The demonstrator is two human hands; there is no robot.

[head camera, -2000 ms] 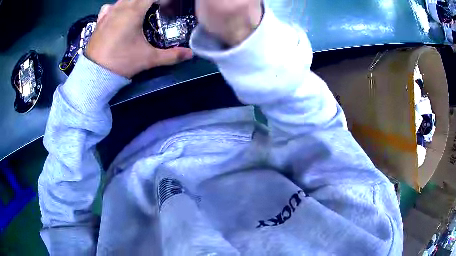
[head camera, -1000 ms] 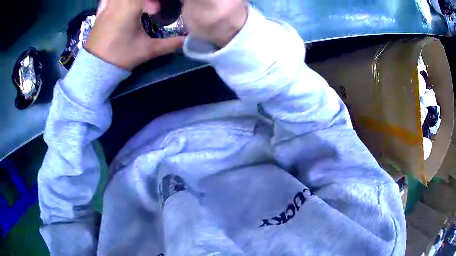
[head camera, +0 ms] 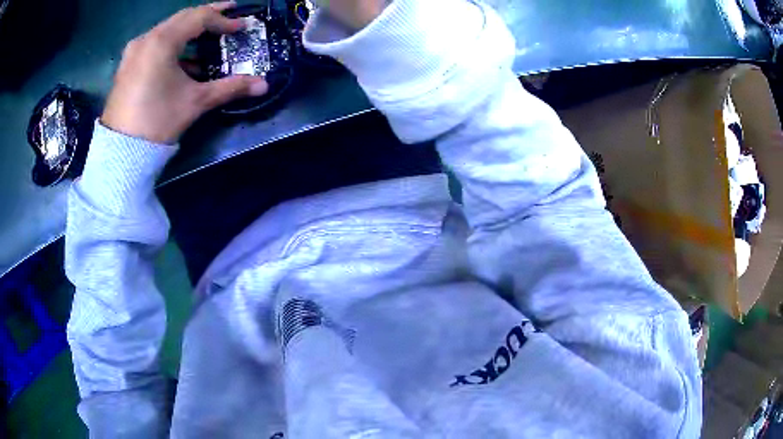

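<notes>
My left hand (head camera: 163,81) grips a black round device housing (head camera: 279,73) by its near-left side, thumb below and fingers above. A pale, silvery circuit board (head camera: 245,47) sits in it, open side up. My right hand (head camera: 356,10) is mostly cut off by the top edge; only its wrist part shows, and what its fingers do is hidden. A second black housing with a pale board (head camera: 53,135) lies on the green bench at the far left.
The green bench (head camera: 592,30) has a curved edge in front of me. An open brown carton (head camera: 635,154) with white and black parts stands at the right. A blue plastic object (head camera: 39,330) is on the floor at the lower left.
My left hand has moved left and now holds a different-looking grip on a housing by its side. My right hand has moved up, mostly out of the picture. The black cylinder no longer shows.
</notes>
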